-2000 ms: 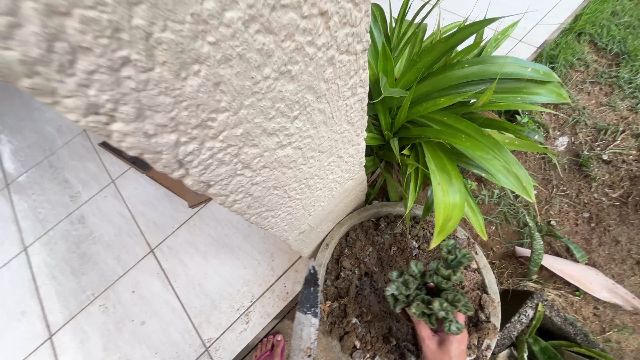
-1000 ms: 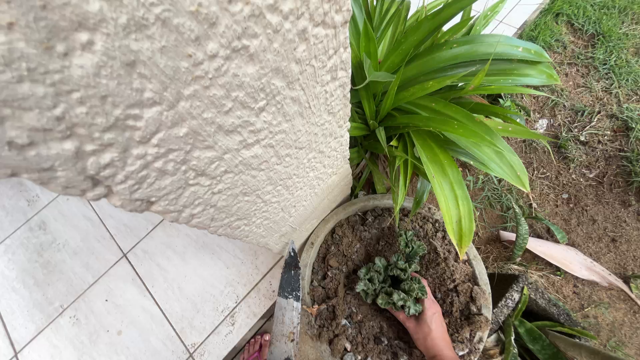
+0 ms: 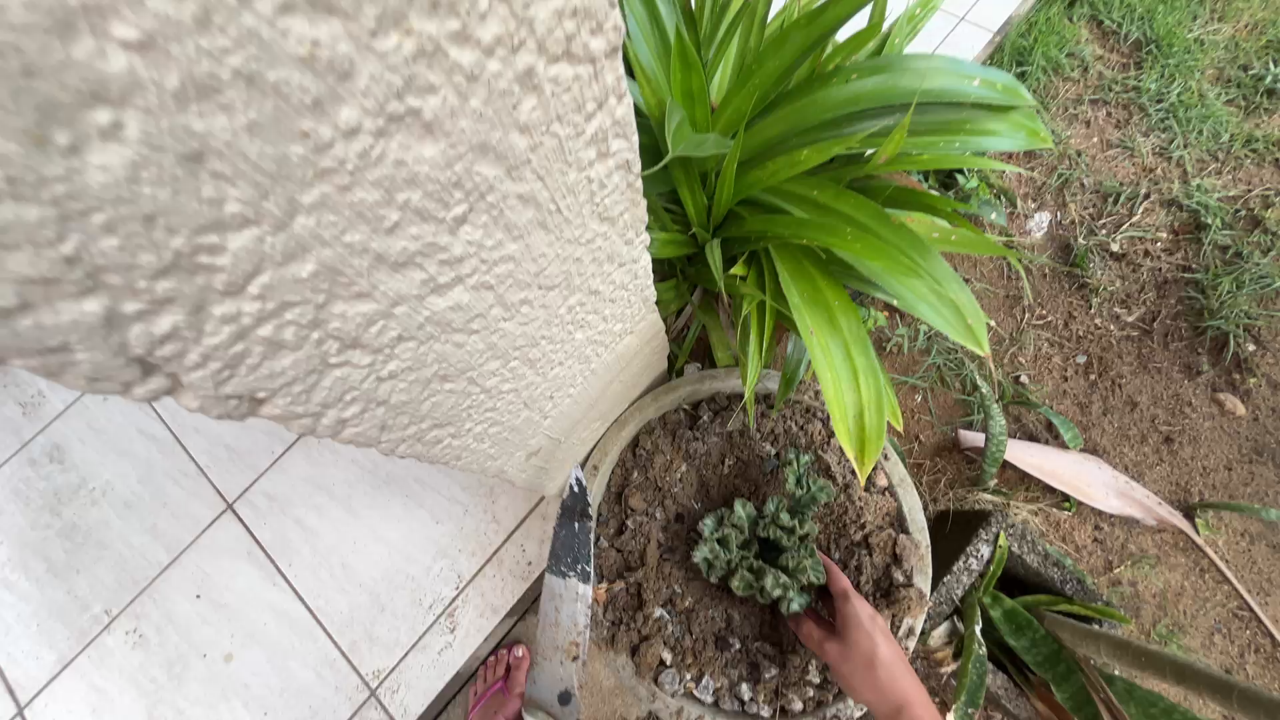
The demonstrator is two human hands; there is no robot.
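Note:
My right hand (image 3: 858, 638) reaches in from the lower right, its fingers at the base of a small plant with crinkled dark green leaves (image 3: 765, 540). Its fingertips are partly hidden under the leaves. The plant stands near the middle of a round concrete planter (image 3: 915, 500) filled with brown, clumpy soil (image 3: 660, 500) and some small stones. Along the planter's left side, a flat metal blade with a dark, worn tip (image 3: 565, 600) points upward; its lower end is out of frame. My left hand is not in view.
A rough plastered wall (image 3: 400, 200) rises at the planter's upper left, above white floor tiles (image 3: 200, 580). A strappy-leaved plant (image 3: 830, 210) overhangs the rim. A foot in a pink sandal (image 3: 500, 685) is beside the blade. A hollow block (image 3: 1030, 550) and variegated leaves (image 3: 1040, 640) lie right.
The small plant has shifted a little left in the planter since two seconds ago, with my right hand staying at its base. The view has drifted slightly.

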